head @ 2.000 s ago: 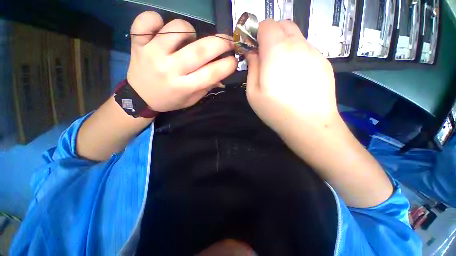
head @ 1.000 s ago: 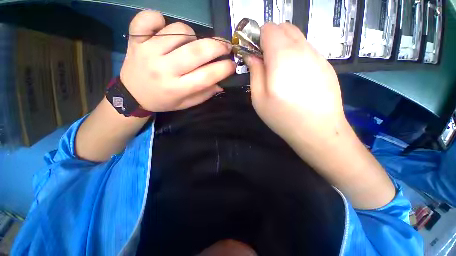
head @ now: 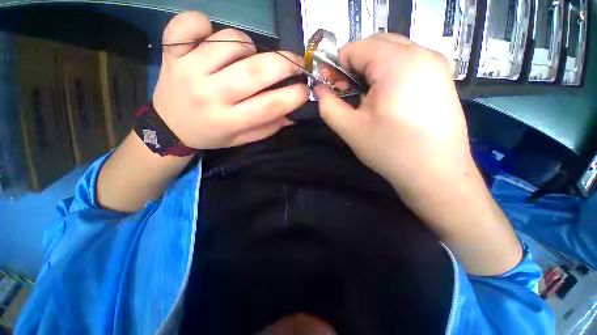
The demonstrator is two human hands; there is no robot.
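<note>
My left hand [head: 226, 85], with a dark wristband, is at the upper left. A thin dark cable or wire-like strip [head: 275, 50] runs across its fingers to the small part between my hands. My right hand [head: 399, 98] holds a small shiny silvery piece with an orange-gold flex edge [head: 311, 52] between thumb and fingers. The left fingertips touch its lower side. The piece is above the nearest phone frame [head: 347, 18] in the black tray. Fine details at the fingertips are too small to tell.
The black tray [head: 400, 26] with several silvery-white phone frames [head: 503, 36] runs across the top on a green mat [head: 533, 108]. Brown cartons [head: 49, 111] stand at the left. A blue sleeve of another person [head: 556, 219] is at the right.
My right fingers have opened somewhat and shifted slightly right, so more of the silvery piece shows. My left hand has barely moved. The tray's frames appear slightly further right.
</note>
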